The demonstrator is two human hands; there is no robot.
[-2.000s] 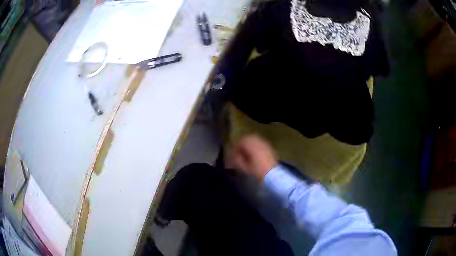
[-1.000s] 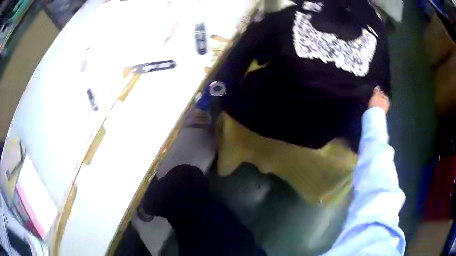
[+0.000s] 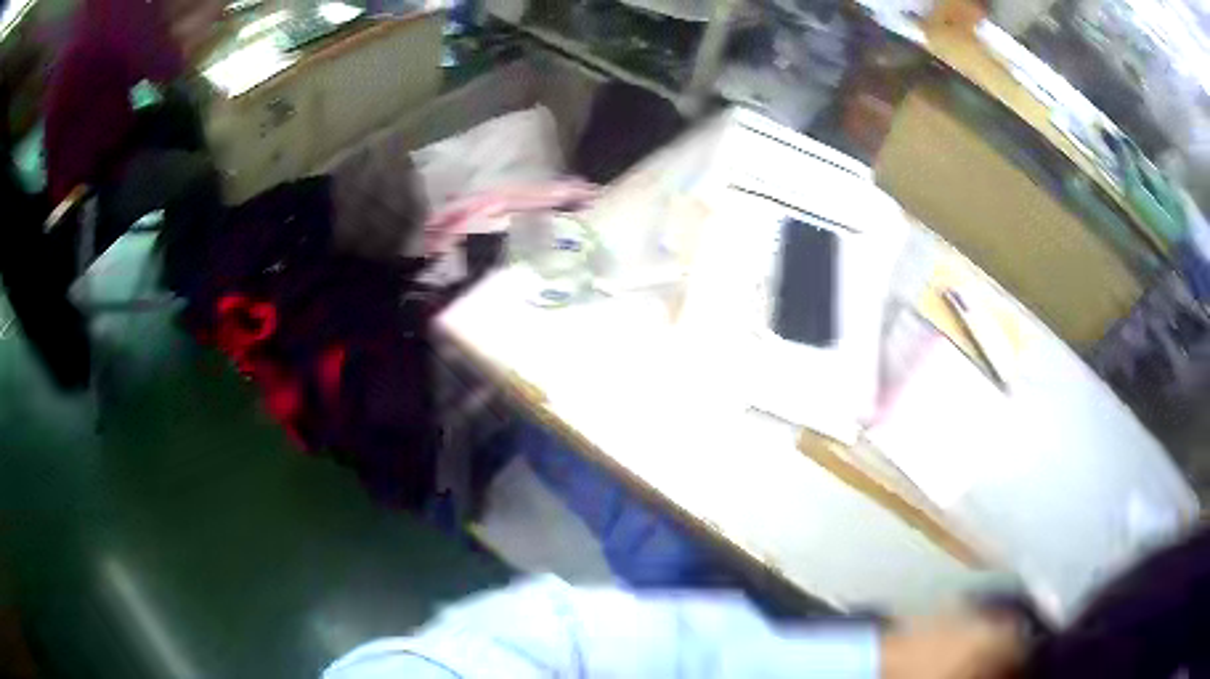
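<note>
My left hand (image 3: 953, 646) is blurred at the bottom edge, at the end of a light blue sleeve that comes in from the lower left. Its fingers meet dark cloth (image 3: 1144, 616) in the lower right corner; the fingertips are hidden, so the grip cannot be told. Only part of the cloth shows. My right hand is not in view. On the white table (image 3: 637, 418) lie white paper sheets (image 3: 743, 312) with a black mobile phone (image 3: 807, 281) on them. A slim pen or marker (image 3: 977, 342) lies to their right.
A clear round tape roll or bottle (image 3: 557, 265) stands at the table's far left end. Pink and white cloth (image 3: 498, 179) lies beyond. Dark garments with red parts (image 3: 299, 338) are left of the table, beside the green floor (image 3: 173, 517). A person in dark red is at the upper left.
The view has swung to the table's other end. The lace-trimmed dark top on the yellow stool and the right hand at its edge have left view. A left sleeve and hand now show.
</note>
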